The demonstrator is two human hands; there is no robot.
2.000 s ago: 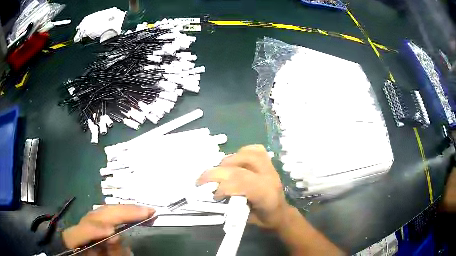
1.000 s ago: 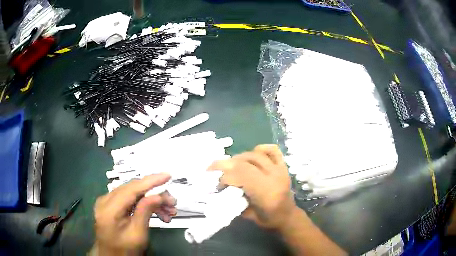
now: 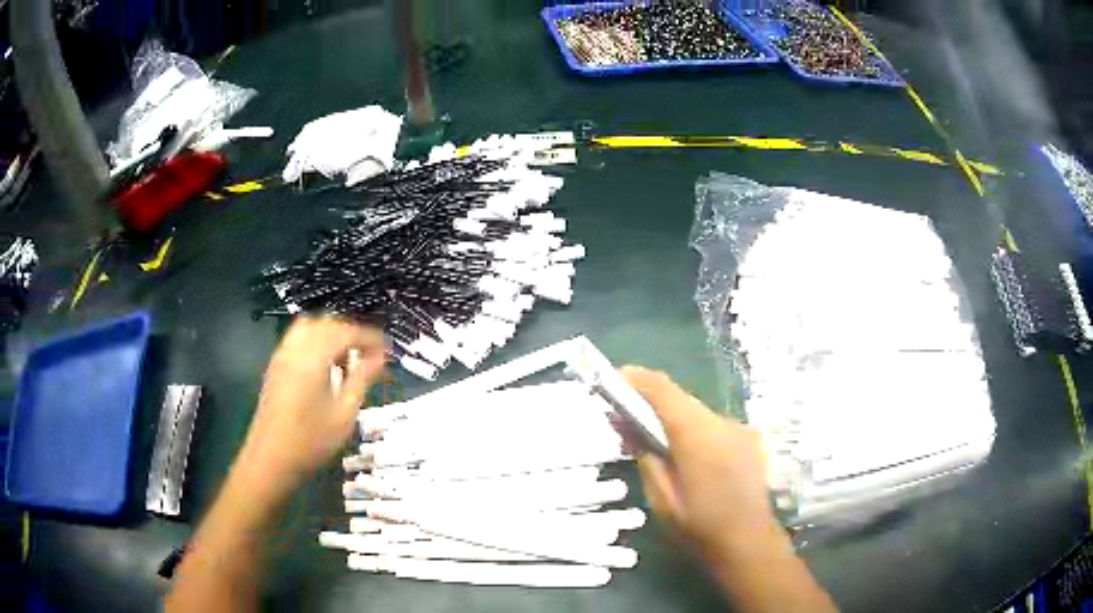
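White tubes (image 3: 479, 527) lie side by side in a loose row at the centre front. My right hand (image 3: 695, 461) is shut on a slim white tube (image 3: 626, 401), tilted, with its upper end over the row's top right. My left hand (image 3: 314, 383) is at the lower left edge of the pile of black wire leads (image 3: 402, 240) with white connector ends (image 3: 515, 263). Its fingers are curled and blurred, and a small white bit shows between them; whether it is gripped I cannot tell.
A plastic bag of white tubes (image 3: 863, 347) lies right. An empty blue tray (image 3: 78, 419) and metal bar (image 3: 175, 449) are left. A red object (image 3: 170, 189) and crumpled white cloth (image 3: 345, 144) are behind. Blue parts trays (image 3: 659, 66) stand at the far side.
My left hand has moved from the tube row up to the lead pile. My right hand has its tube raised and tilted near the row's right end. The view has shifted.
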